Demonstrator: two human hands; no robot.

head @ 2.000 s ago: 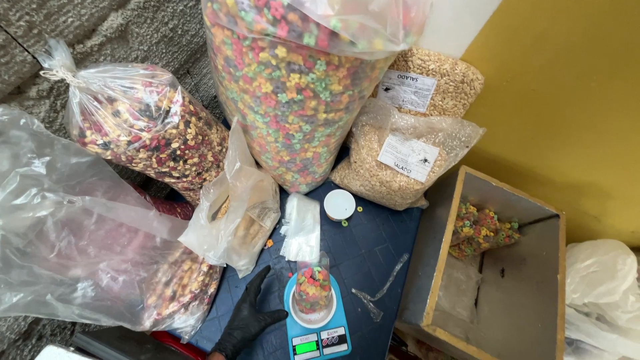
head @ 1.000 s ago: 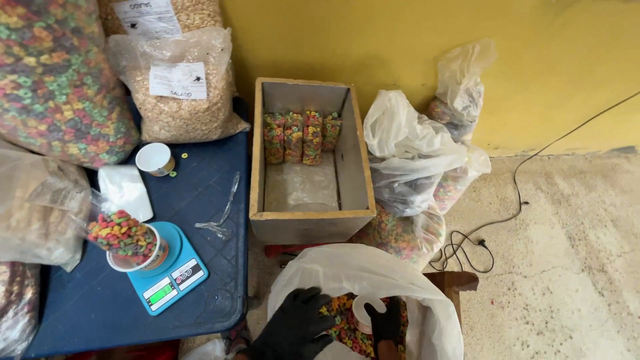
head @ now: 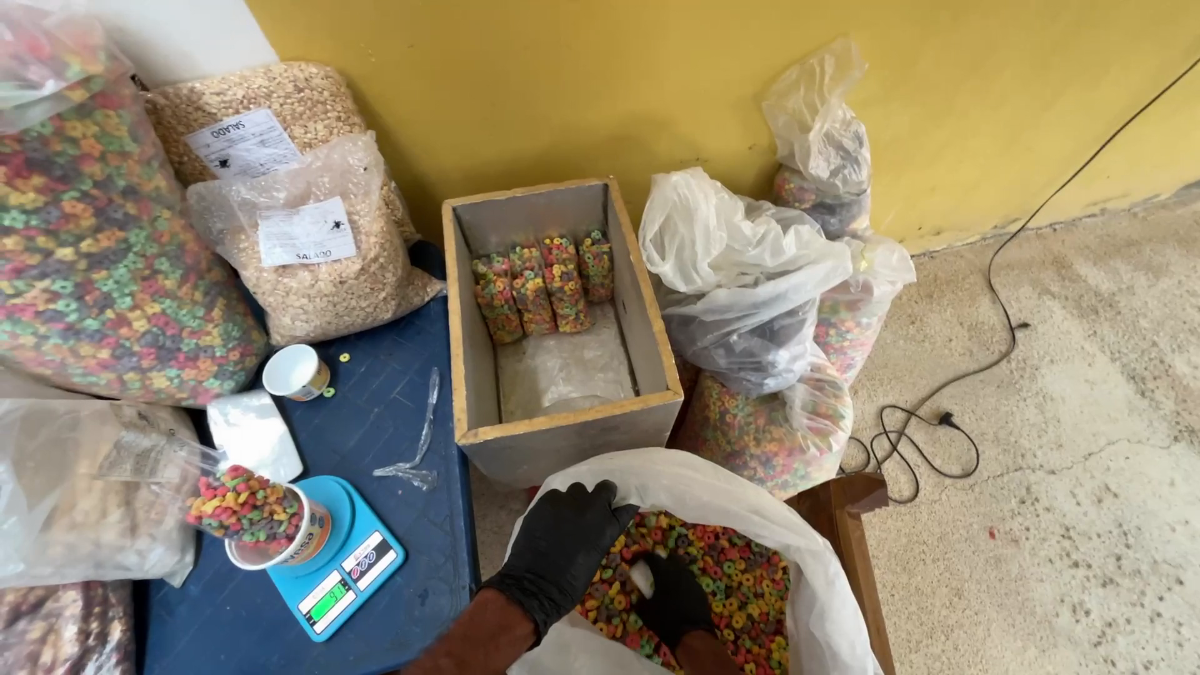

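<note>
Black gloves cover both hands. My left hand [head: 568, 553] grips the rim of a large white plastic sack [head: 722, 483] at the bottom centre. Inside the sack, my right hand [head: 673, 598] is sunk among colourful cereal rings [head: 745, 586], with part of a white cup [head: 642, 578] showing at its fingers. On the blue table, a blue digital scale [head: 375, 525] carries a plastic cup [head: 314, 530] that holds a clear bag of cereal rings [head: 246, 511]. A second white cup [head: 296, 372] lies behind the scale, near a stack of clear bags [head: 255, 436].
A wooden box [head: 562, 427] beyond the sack contains several filled cereal bags [head: 565, 286]. Big bags of cereal [head: 103, 244] and grain [head: 309, 291] crowd the table [head: 412, 600]. More bags [head: 769, 431] stand right of the box; a black cable [head: 998, 281] crosses the floor.
The view has swung right from the table since two seconds ago. My left hand has gone from beside the scale to the sack's rim. The white cup is lower among the cereal rings than one second ago.
</note>
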